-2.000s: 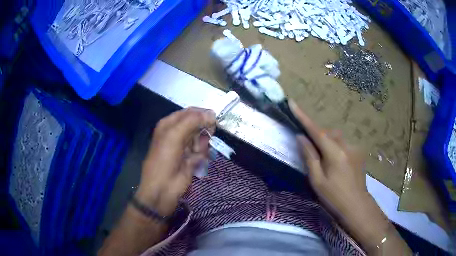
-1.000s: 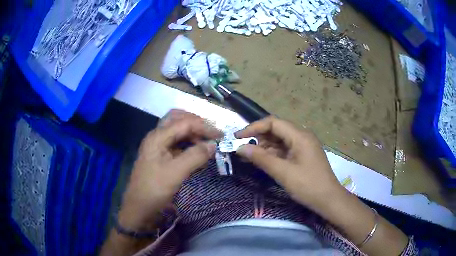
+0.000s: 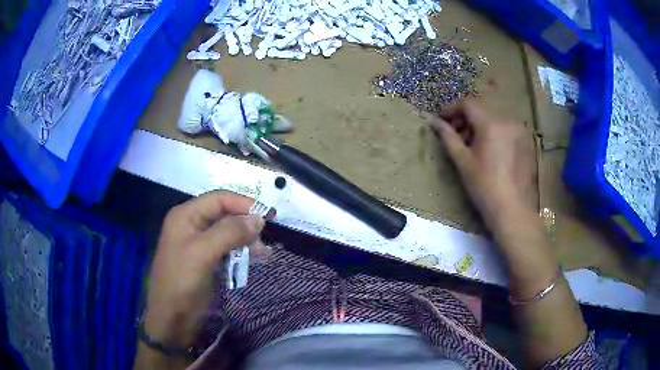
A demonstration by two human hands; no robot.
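My left hand (image 3: pixel 206 242) holds a white plastic piece (image 3: pixel 237 267) near the bench's front edge; its lower end hangs below my fingers and a small white part shows at my fingertips. My right hand (image 3: pixel 481 148) is at the near edge of the heap of small metal fittings (image 3: pixel 430 76), fingers curled together; whether they pinch a fitting cannot be told. The cloth-padded tool lies on the cardboard, its white wrapped head (image 3: pixel 217 112) at left and its black handle (image 3: pixel 336 189) across the white front edge.
A pile of white plastic pieces (image 3: pixel 311 25) lies at the far side of the brown cardboard (image 3: pixel 347 123). A blue left bin (image 3: pixel 108 108) holds thin parts. Stacked blue trays (image 3: pixel 79 289) stand low at left. A blue right bin (image 3: pixel 601 144) and a paper label (image 3: pixel 559 85) are at right.
My right hand has put down the tool, later touched the white pieces beside my left hand, and has now moved away to the metal heap. My left hand still holds a white piece.
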